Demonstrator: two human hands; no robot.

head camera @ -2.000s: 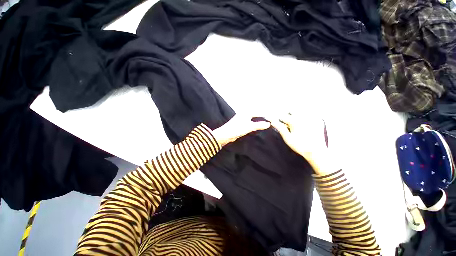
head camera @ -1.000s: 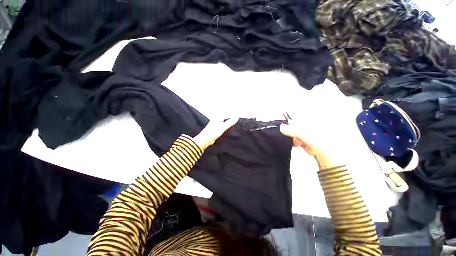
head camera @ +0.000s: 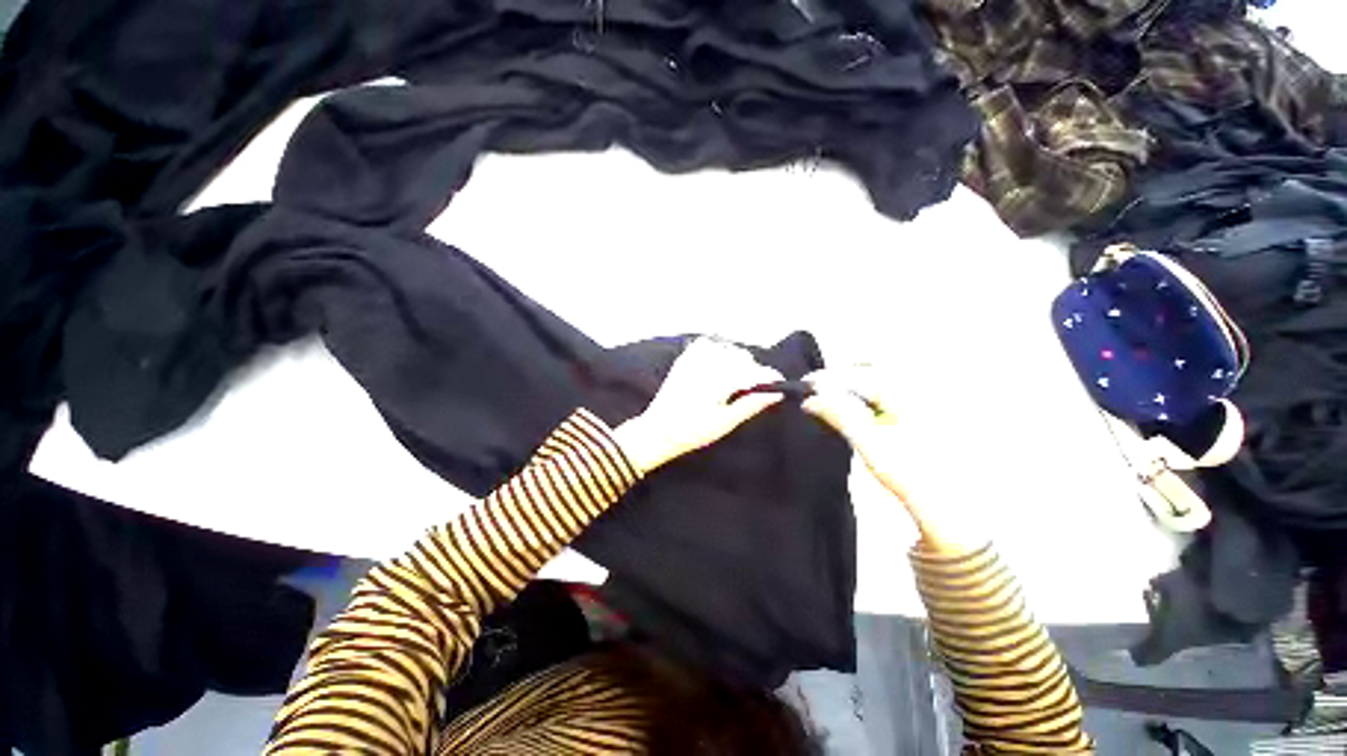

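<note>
A black garment (head camera: 739,532) lies across the white table, with a leg-like part running from the upper left down to the table's front edge. My left hand (head camera: 702,399) pinches the far edge of this part between its fingertips. My right hand (head camera: 872,428) holds the same edge just to the right, the fingertips of both hands nearly touching. A small fold of cloth stands up beyond the fingers. Whether my right hand also holds a tool cannot be told, as the hand is overexposed.
More black garments (head camera: 768,89) are heaped along the far edge and on the left. A plaid garment pile (head camera: 1056,141) lies at the far right. A navy pouch (head camera: 1145,340) with a light strap lies on the right, beside dark clothes. The white tabletop (head camera: 960,340) shows between them.
My hands were apart along the cloth edge one second ago and are now close together. The edge is now bunched between them, with a fold raised beyond.
</note>
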